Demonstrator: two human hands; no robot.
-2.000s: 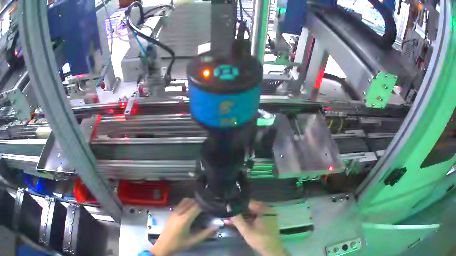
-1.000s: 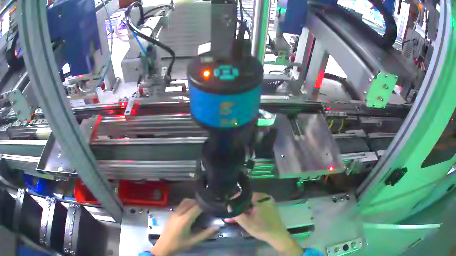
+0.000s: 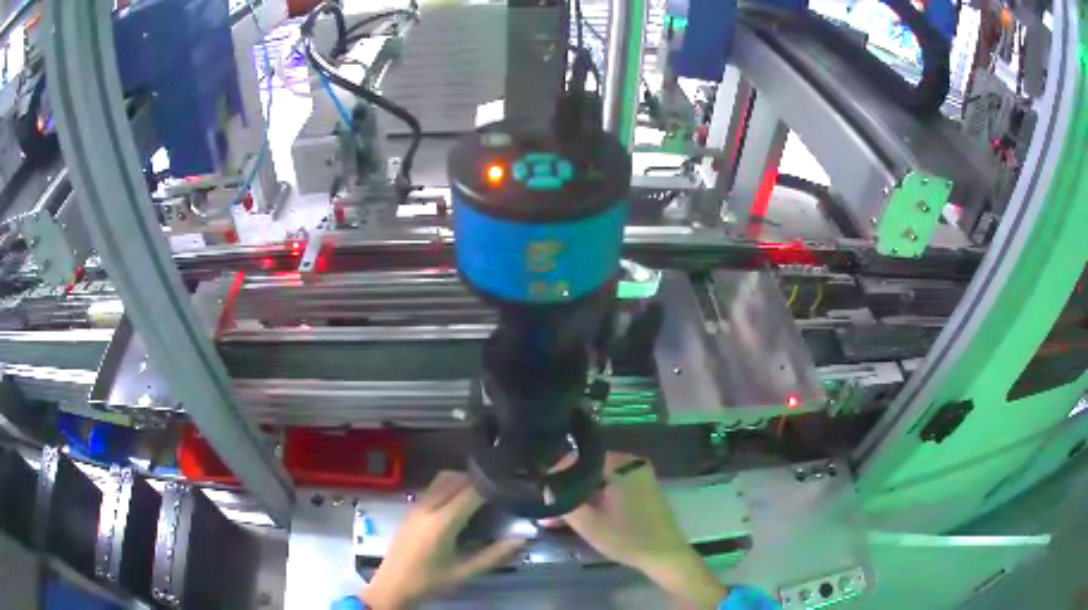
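The inspection camera, a black cylinder with a blue band and an orange light, stands upright in the middle. Its black round lens end is low over the table. My left hand lies left of the lens with its fingertips partly behind it. My right hand lies right of the lens, fingers reaching under it, a dark mark or thin dark thing on its back. A bright spot shows between the hands on the fixture. Whether the fingers hold a small part is hidden.
The silver table carries a button box at its right front. Red bins and dark magazines are at the left. Conveyor rails and metal cover plates lie behind. Frame posts stand either side.
My right hand has turned and spread further right since the earliest frame, and its blue cuff now shows. My left hand has hardly moved.
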